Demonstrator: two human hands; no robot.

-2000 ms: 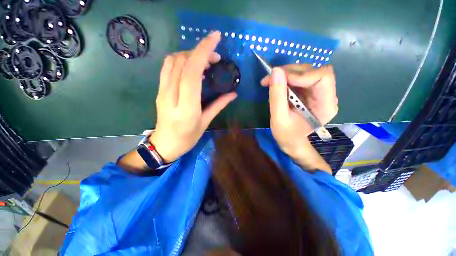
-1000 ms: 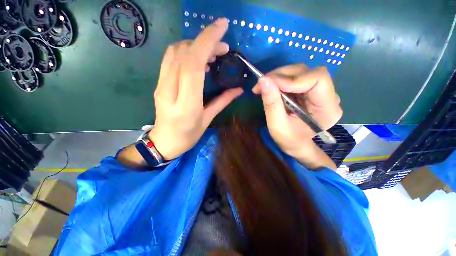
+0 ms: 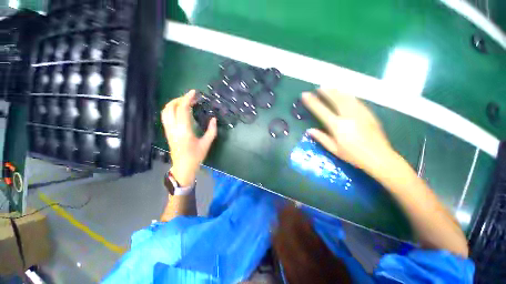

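Many round black plastic parts [image 3: 244, 97] lie in a pile on the dark green bench. My left hand [image 3: 183, 130] is at the pile's left edge, thumb and fingers spread around black parts; whether it grips one is unclear. One black part [image 3: 278, 128] lies apart, right of the pile. My right hand [image 3: 355, 133] is blurred, fingers apart and without tweezers, its fingertips beside another black part [image 3: 299, 109]. The blue liner [image 3: 319, 163] with white dots lies below my right hand, glaring. A thin silver object [image 3: 423, 155], perhaps the tweezers, lies right of my right forearm.
Black blister trays [image 3: 83, 105] stand stacked at the left, and more black trays [image 3: 491, 233] are at the lower right. A white strip [image 3: 277, 55] separates the bench from the green conveyor [image 3: 333, 33], which carries black parts. A cardboard box [image 3: 25, 244] is at the lower left.
The view has swung left and up. My right hand has let go of the tweezers and moved off the liner. My left hand has moved from the worked part to the pile.
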